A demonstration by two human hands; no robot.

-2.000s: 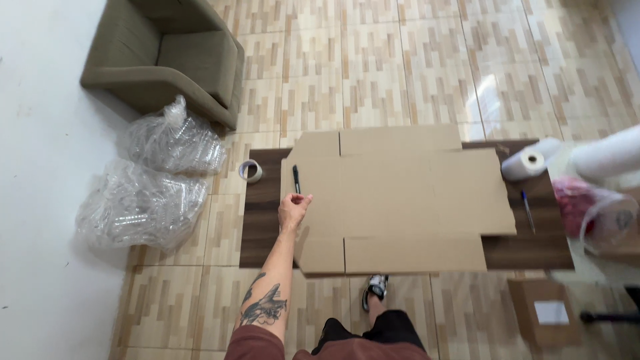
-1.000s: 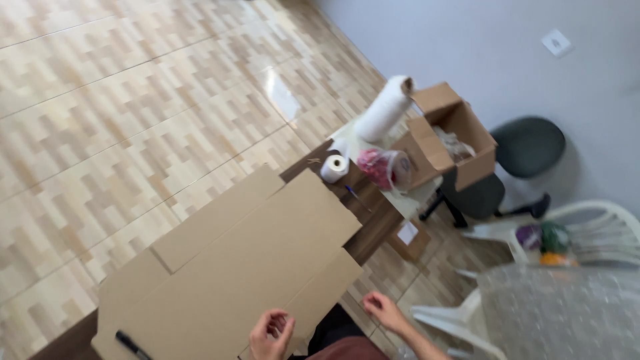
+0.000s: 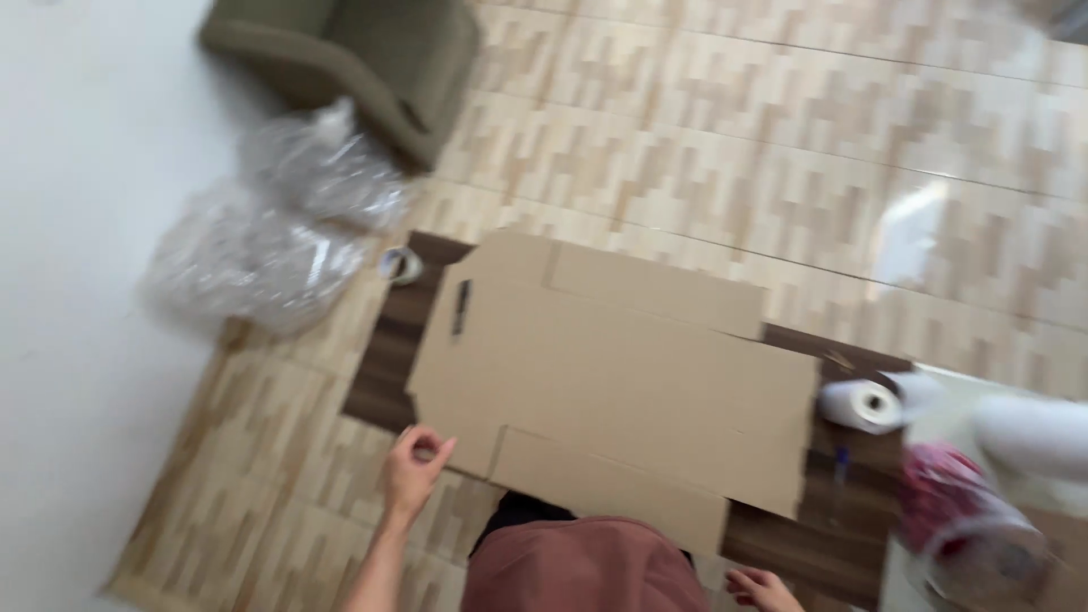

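Observation:
A flattened cardboard box (image 3: 629,365) lies on a dark wood table (image 3: 382,357), its flaps spread. On its left end rests a black pen or marker (image 3: 461,306). My left hand (image 3: 418,463) is just off the cardboard's lower left corner, thumb and fingers curled toward each other, with nothing visible in it. At the bottom right, my right hand (image 3: 752,586) hangs near the table's front edge, fingers loosely curled; no object shows in it. A roll of tape (image 3: 400,266) sits at the table's left end.
To the right are a white roll (image 3: 863,406), a blue pen (image 3: 841,467), a larger white roll (image 3: 1033,435) and a clear container with pink material (image 3: 943,501). Bagged clear plastic (image 3: 255,255) and an olive armchair (image 3: 357,59) stand at left.
The view has swung right and back left. Two seconds ago a hand was beside the black pen; now the pen lies alone and my left hand is off the cardboard's lower left corner.

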